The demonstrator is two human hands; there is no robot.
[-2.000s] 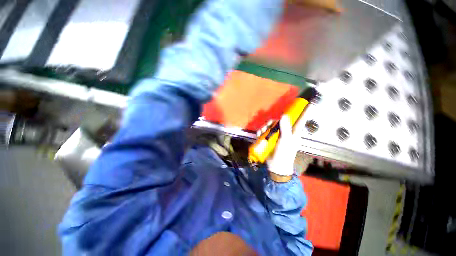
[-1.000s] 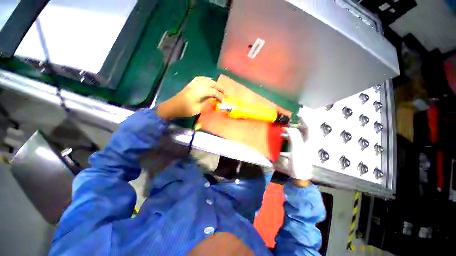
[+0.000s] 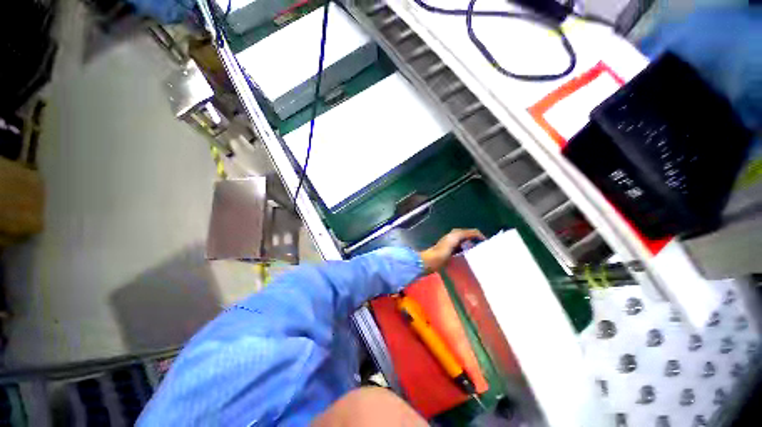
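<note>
The metal enclosure [image 3: 535, 317] lies flat at the lower right with its white top up. My bare left hand [image 3: 451, 250] is at its far left end, with the fingers curled at the corner. The orange-yellow electric screwdriver [image 3: 433, 338] lies on the red pad [image 3: 409, 354] between the enclosure and the bench's near edge, bit end towards the bottom right. No hand is on the screwdriver. My right hand is out of the picture.
More enclosures [image 3: 368, 138] lie on the green bench [image 3: 434, 213]. Rollers [image 3: 501, 150] run behind it. A ball transfer plate [image 3: 677, 350] is at the lower right. Black boxes [image 3: 668, 150] stand on a white side table. A metal stool [image 3: 238, 218] stands left. A dark cable hangs across.
The screwdriver has left my hand and lies on the red pad. My left hand has moved to the enclosure, which now lies flat. The view has turned along the line; my right hand has left it.
</note>
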